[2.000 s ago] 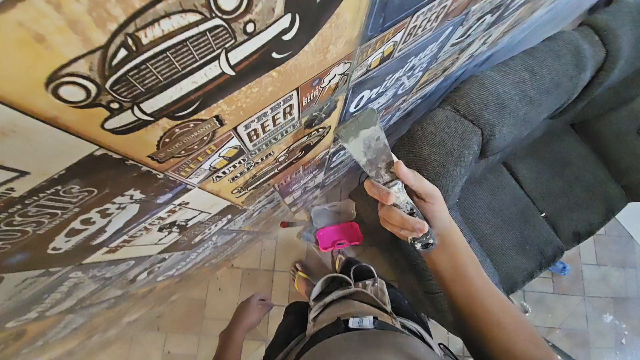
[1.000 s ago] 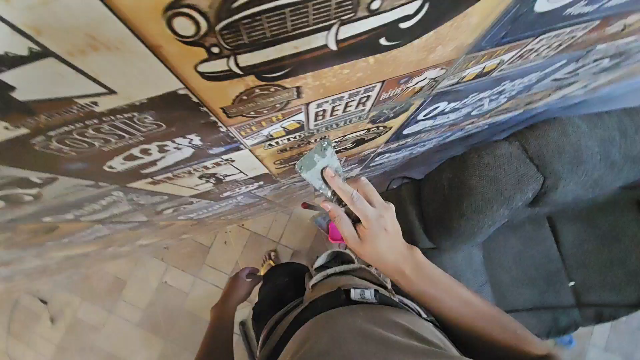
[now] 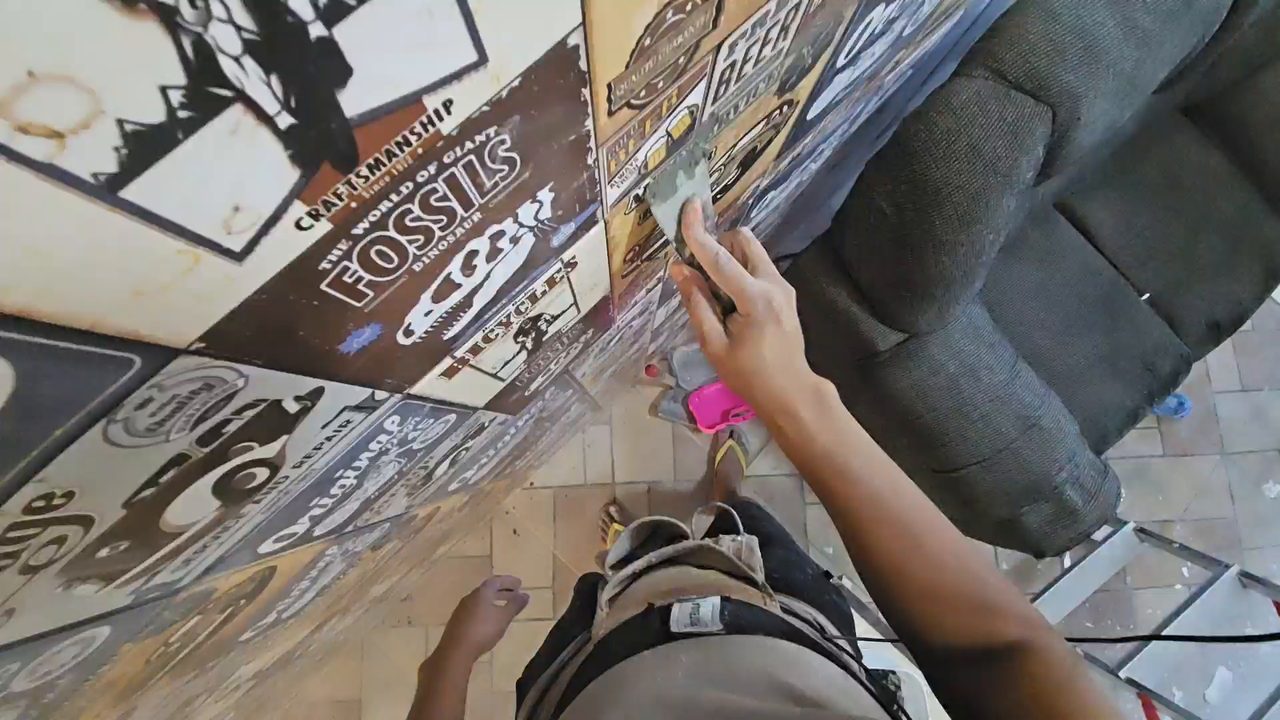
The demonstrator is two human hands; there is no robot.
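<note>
My right hand (image 3: 745, 305) grips a putty knife (image 3: 680, 198), its index finger pressed along the broad, stained metal blade. The blade lies at or against the wall covering (image 3: 450, 230), which is printed with vintage-style signs, cars and a dinosaur skull; whether it touches is hard to tell. Most of the knife's handle is hidden by my fingers. My left hand (image 3: 484, 612) hangs low beside my body, its fingers loosely curled, holding nothing visible.
A dark grey sofa (image 3: 1010, 400) stands close on the right. Bright pink (image 3: 720, 406) and grey containers (image 3: 692, 367) lie on the tiled floor (image 3: 640, 450) by my feet. At lower right are a metal ladder (image 3: 1150, 610) and a black cable (image 3: 1170, 638).
The view has shifted toward the left part of the wall. My right hand, holding the knife away from the wall two seconds ago, now has the blade at the wall.
</note>
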